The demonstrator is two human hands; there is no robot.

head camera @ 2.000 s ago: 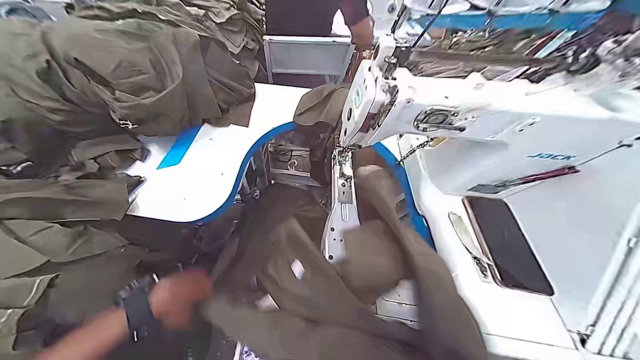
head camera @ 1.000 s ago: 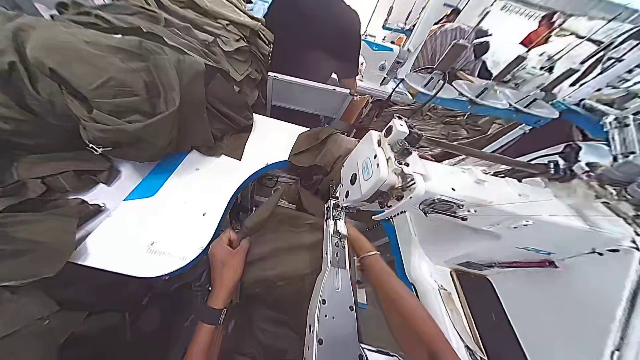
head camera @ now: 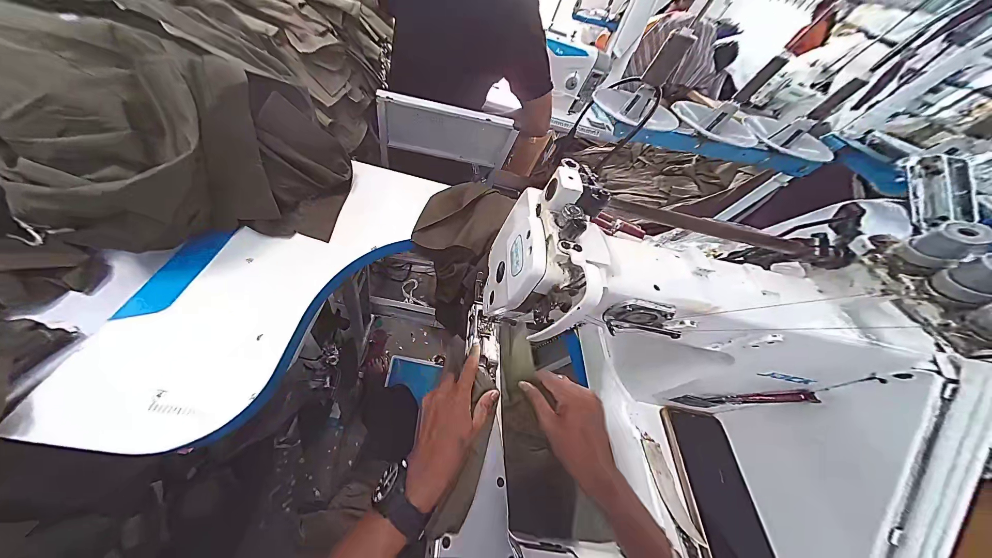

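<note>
A white Jack industrial sewing machine (head camera: pixel 682 310) with a narrow arm bed stands in front of me. Olive-brown cloth (head camera: pixel 535 457) lies over the bed and runs up to the presser foot (head camera: pixel 484 341). My left hand (head camera: pixel 452 422), with a dark watch at its wrist, grips cloth left of the bed, its index finger stretched close to the foot. On the right side, my right hand (head camera: pixel 570 422) has its thumb and fingers on the cloth just below the machine head. More of this cloth (head camera: pixel 461 225) bunches behind the head.
A white table (head camera: pixel 232 333) with a blue edge curves along the left, bearing heaped olive cloth (head camera: pixel 132 132). A dark phone (head camera: pixel 717 480) lies on the machine's right side. Beyond a chair (head camera: pixel 446 132), a person in a dark top sits. Thread cones (head camera: pixel 949 248) stand at far right.
Both hands have come together near the presser foot, the left moving right and the right now on top of the cloth. The cloth has been drawn over the arm bed.
</note>
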